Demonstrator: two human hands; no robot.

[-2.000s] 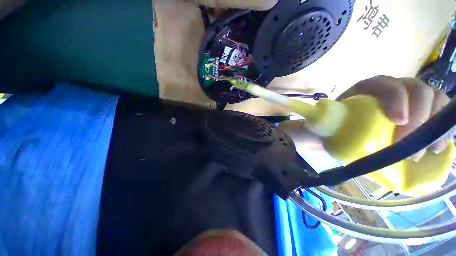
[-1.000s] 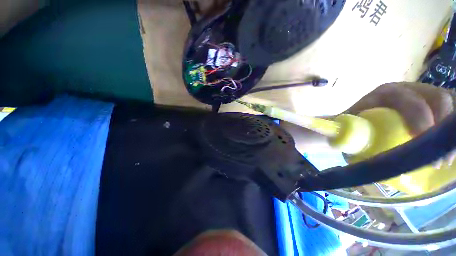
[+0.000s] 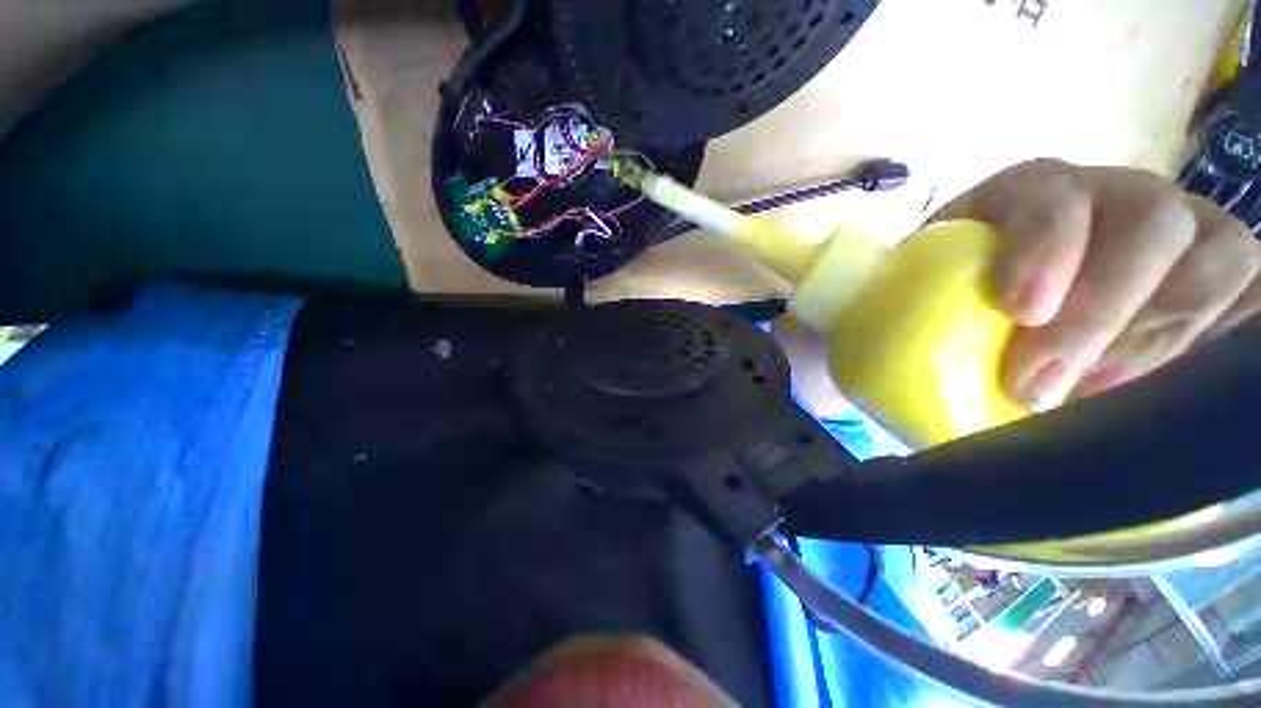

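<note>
An opened earcup housing (image 3: 463, 138) lies at the upper middle, with a green circuit board (image 3: 477, 215), a white part and thin red and white wires inside. A black perforated speaker baffle (image 3: 733, 49) overlaps its upper right side. My right hand (image 3: 1106, 277) is shut around a yellow glue bottle (image 3: 920, 332). The bottle's long pale nozzle reaches left, its tip at the wires near the white part. The headset's other cup (image 3: 636, 374) lies against my dark clothing. My left hand is not seen; a blurred patch at the upper left may be my arm.
The housing lies over brown cardboard (image 3: 394, 152) with handwriting, beside a green bench top (image 3: 208, 194). A thin black stick (image 3: 809, 191) extends right from the cup. The black headband strap (image 3: 1037, 450) and silver rod (image 3: 885, 629) cross the lower right. Black headset parts (image 3: 1228, 145) lie far right.
The opened cup and baffle have shifted left in view. The nozzle tip moved from the board area to the cup's lower edge, then up to the wires. My right hand still holds the bottle.
</note>
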